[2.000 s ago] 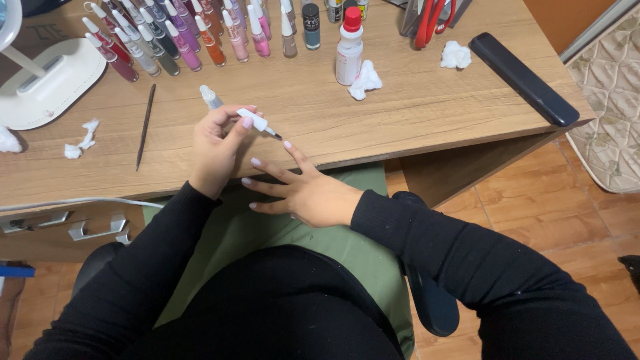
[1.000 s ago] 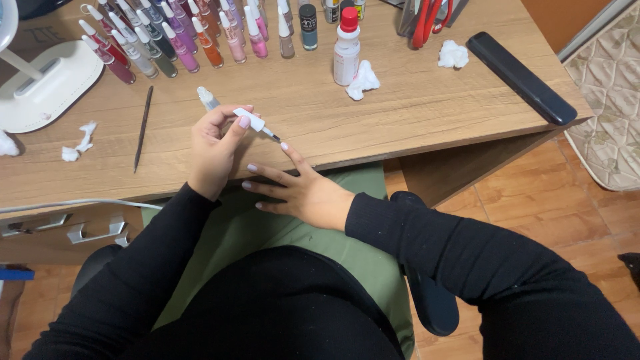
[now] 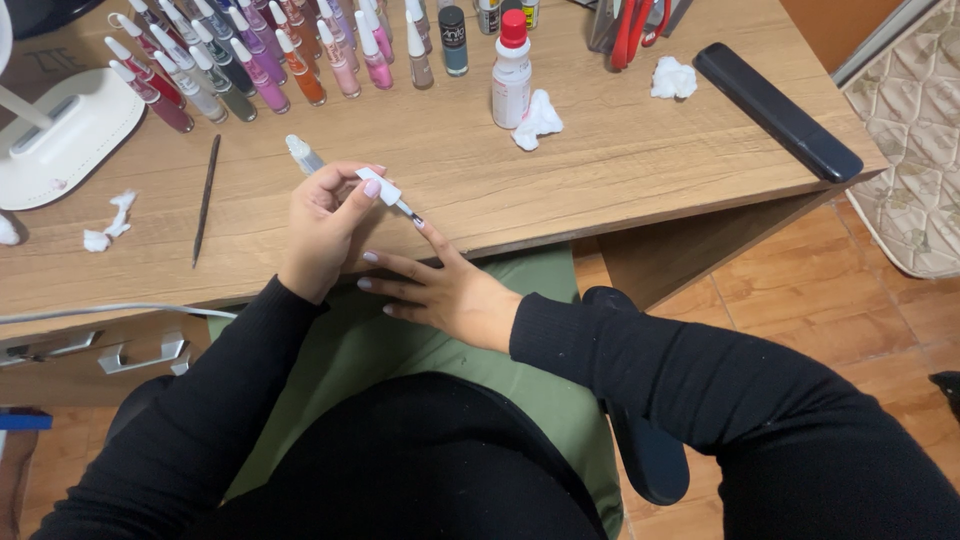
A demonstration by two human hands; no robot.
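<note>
My left hand pinches the white cap of a nail polish brush between thumb and fingers. The dark brush tip points down and right, at the nail of the uppermost finger of my right hand. That hand is spread, back upward, at the desk's front edge and holds nothing; its thumb is not plainly visible. Pale polish shows on its other visible nails. Just behind my left hand is a small clear bottle, partly covered by the fingers; whether they touch it, I cannot tell.
Several nail polish bottles stand along the back of the wooden desk. A red-capped bottle stands beside white cotton. A thin dark stick and cotton scraps lie left, a black case right. Red-handled scissors are behind.
</note>
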